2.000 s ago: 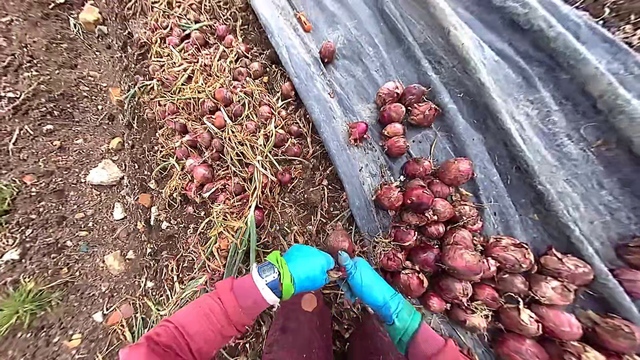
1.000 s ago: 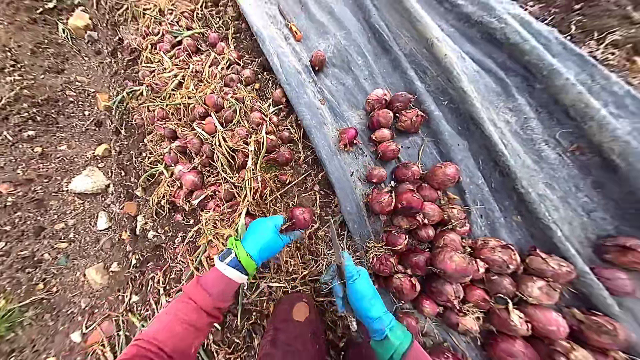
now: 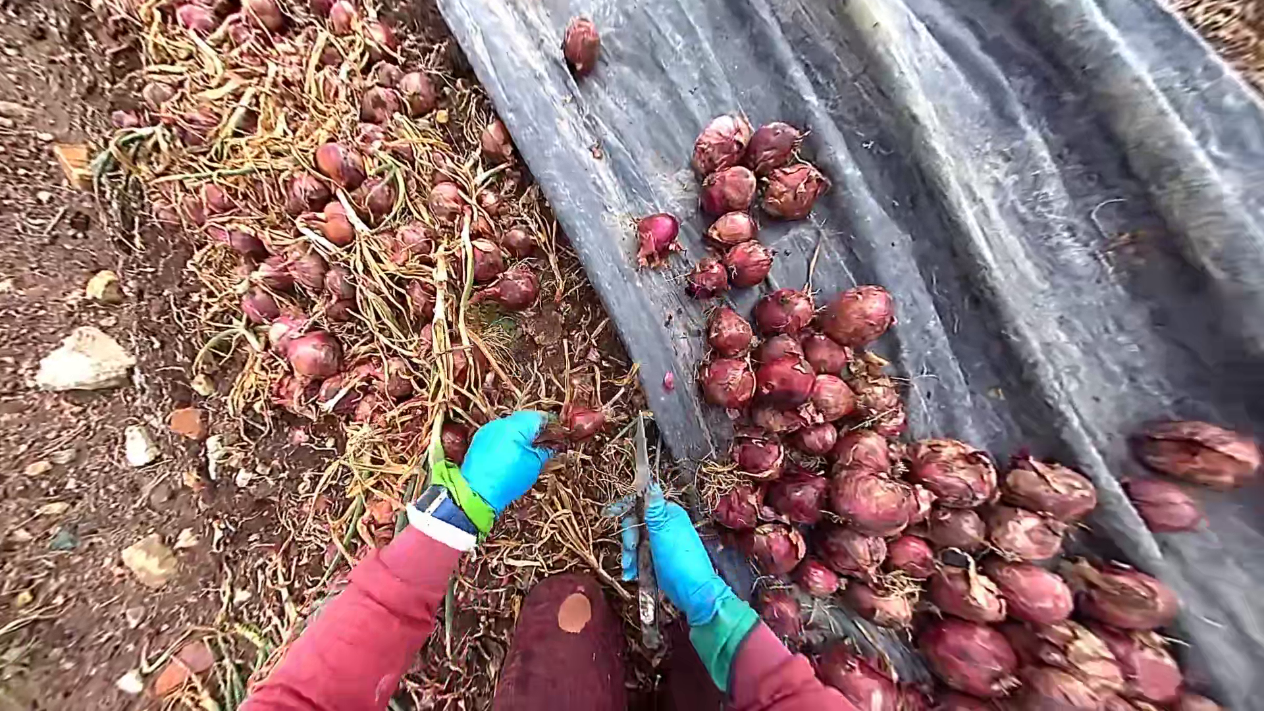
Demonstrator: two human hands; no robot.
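Observation:
My left hand [image 3: 506, 460], in a blue glove, is closed on the dry top of a small red onion [image 3: 584, 423], whose bulb shows to the right of the fingers. My right hand [image 3: 671, 553], also gloved in blue, holds a metal-bladed cutting tool [image 3: 645, 553], its tip pointing up and away from me; its exact kind is unclear. To the left and ahead, red onions with dry stalks [image 3: 314, 354] lie on the soil. On the right, a pile of trimmed red onions [image 3: 874, 504] rests on a grey plastic sheet [image 3: 948, 375].
The sheet's left edge [image 3: 583, 247] runs diagonally between the stalked onions and the pile. Pale stones [image 3: 85, 359] lie in the soil at the left. A single onion [image 3: 581, 45] sits near the top of the sheet. My knee [image 3: 563, 642] is at the bottom, between my arms.
Both hands came apart after being together two seconds ago. The larger onion held by my left hand one second ago is no longer in it; a smaller one is there now.

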